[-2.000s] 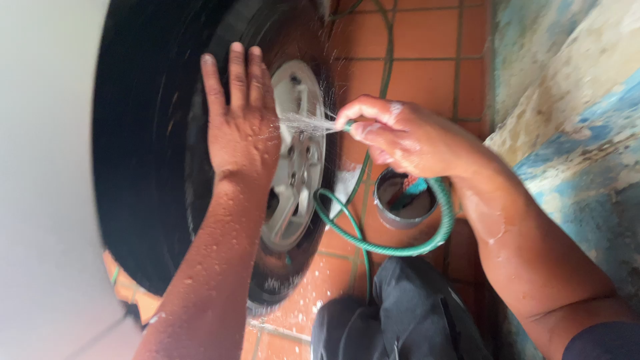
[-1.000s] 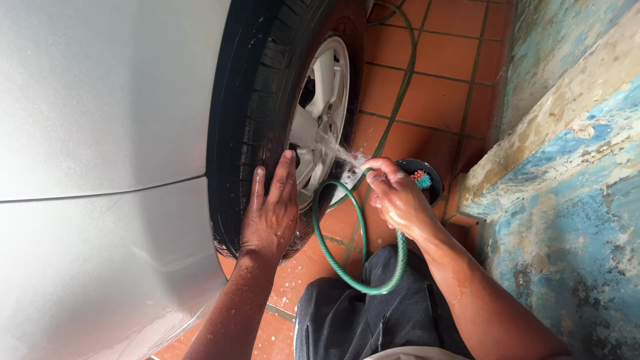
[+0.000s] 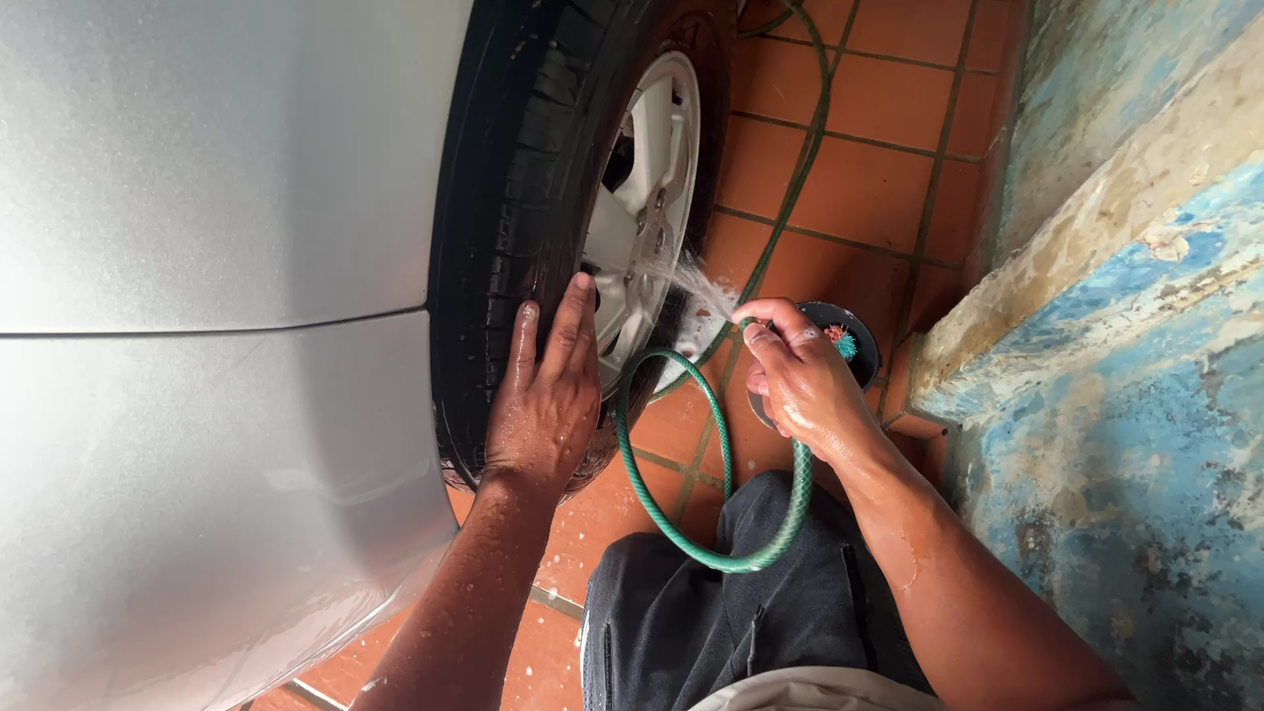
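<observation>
My right hand (image 3: 805, 380) grips the end of a green garden hose (image 3: 642, 484), which loops down over my knees. Water sprays from the hose end, near my thumb and forefinger, onto the silver alloy wheel rim (image 3: 614, 232). My left hand (image 3: 548, 395) lies flat on the wet black tire (image 3: 538, 197), fingers pointing toward the rim, holding nothing. Beyond my right hand, partly hidden by it, stands a dark bucket (image 3: 867, 341) with a brush (image 3: 842, 341) that has teal and red bristles.
The silver car body (image 3: 217, 247) fills the left side. A wall with peeling blue paint (image 3: 1136, 474) and a ledge (image 3: 1076, 237) stands on the right. Wet terracotta floor tiles (image 3: 869, 188) lie between, with more hose across them. My knees in dark trousers are below.
The view has shifted strongly since the earliest frame, showing more of the car. My left hand, earlier raised with fingers spread by the rim, now rests on the tire. The spray continues.
</observation>
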